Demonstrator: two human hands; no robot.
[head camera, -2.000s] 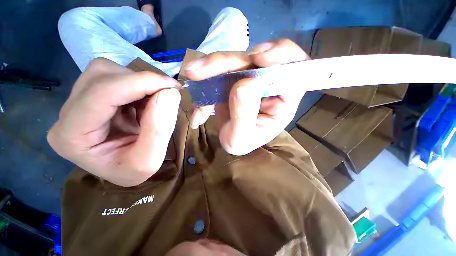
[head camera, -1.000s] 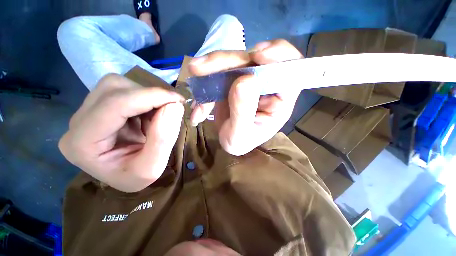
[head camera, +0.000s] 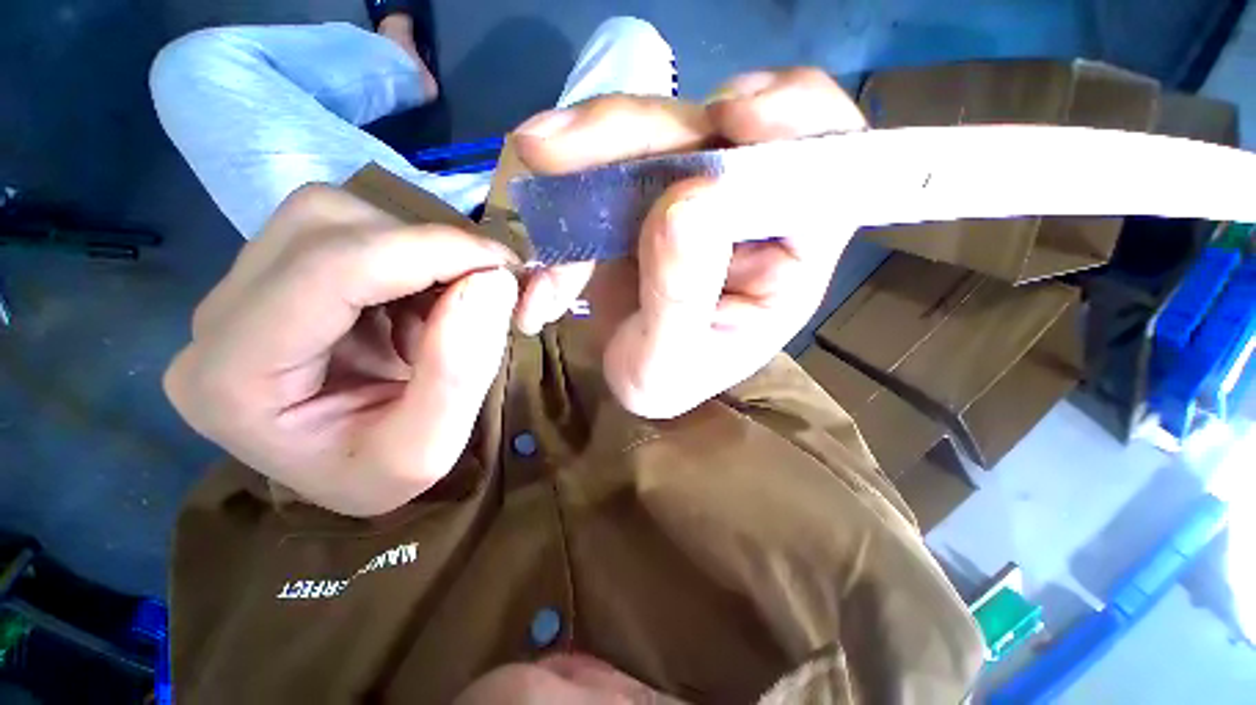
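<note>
My left hand (head camera: 344, 351) is at the left, thumb and forefinger pinched on a very thin, short wire (head camera: 536, 265). Only its small tip shows; the rest is hidden by the fingers. My right hand (head camera: 737, 255) holds a steel ruler (head camera: 585, 214) between thumb and fingers. The ruler's near end is dark with fine marks, and its long part glares white out to the right edge. The wire tip lies at the lower corner of the ruler's dark end, close to the left fingertips. I cannot tell if it touches the ruler.
Open cardboard boxes (head camera: 950, 331) stand on the floor at the right. Blue trays or bins (head camera: 1196, 331) are at the far right, with a blue edge (head camera: 1116, 606) and a green item (head camera: 1008, 620) lower down. My legs (head camera: 276, 124) show at the top, my brown jacket (head camera: 689, 537) below.
The ruler has moved slightly up in view with my right hand. My left fingertips are now by its lower corner; two seconds ago they were by the upper part of its end.
</note>
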